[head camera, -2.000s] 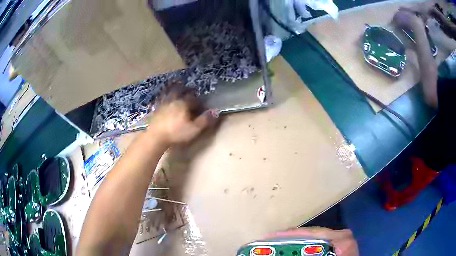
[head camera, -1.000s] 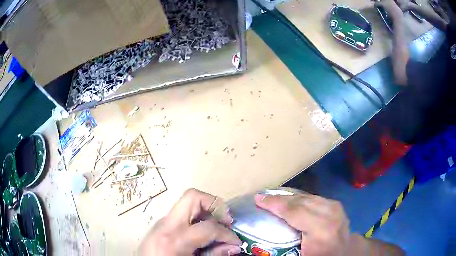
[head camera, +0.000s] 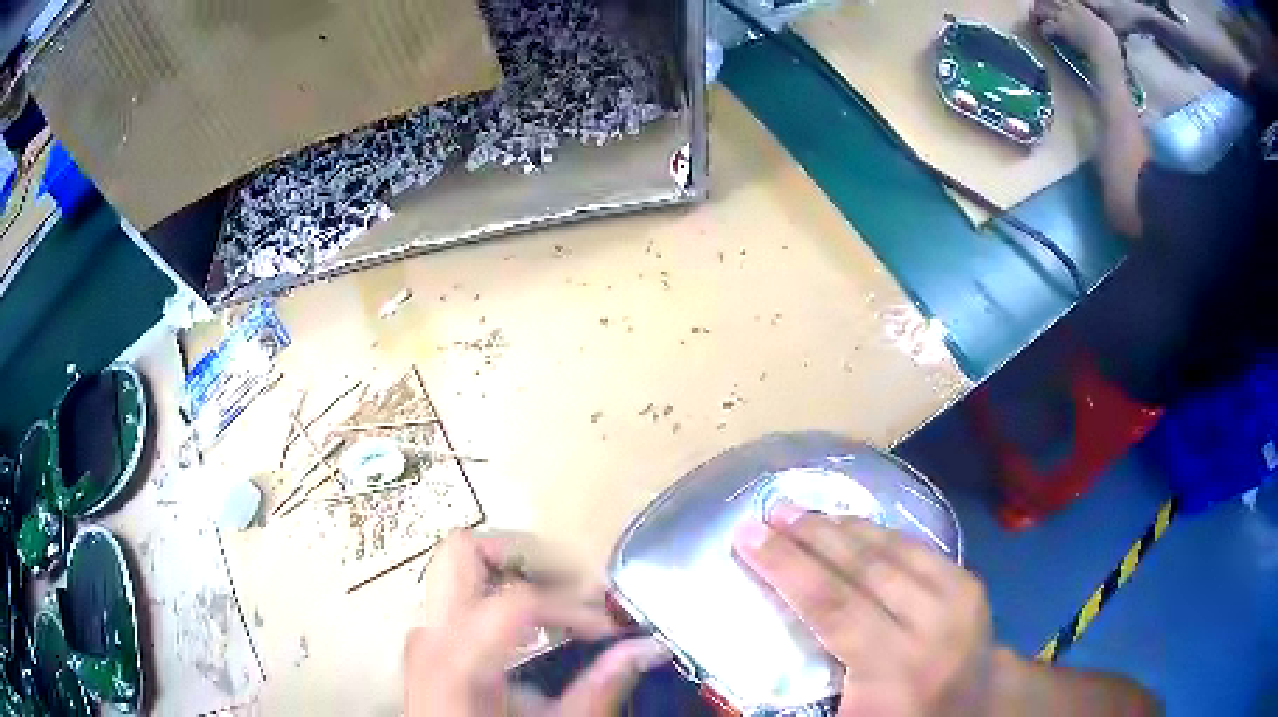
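Note:
A car-shaped housing (head camera: 701, 560) lies at the bottom centre with its shiny silver cover up. Its rounded face has a circular recess, and a little red shows at its lower left rim. My right hand (head camera: 876, 602) lies over the silver face and holds the housing. My left hand (head camera: 519, 630) is at the housing's left edge, thumb and fingers near the rim. It is blurred, and I cannot tell whether a small part is between the fingertips.
A parts box (head camera: 463, 231) holds loose trim parts (head camera: 351, 175). Sticks and a white round item (head camera: 373, 464) lie on a stained pad (head camera: 407, 525). A pale disc (head camera: 231, 503) and packet (head camera: 238, 367) are left. Green housings (head camera: 101, 602) stand far left. A person's arm (head camera: 1121, 154) is at right.
Since one second ago, the housing has turned and risen in view, so more of its silver face shows and the orange lamp is hidden. My right fingers have moved onto the silver face.

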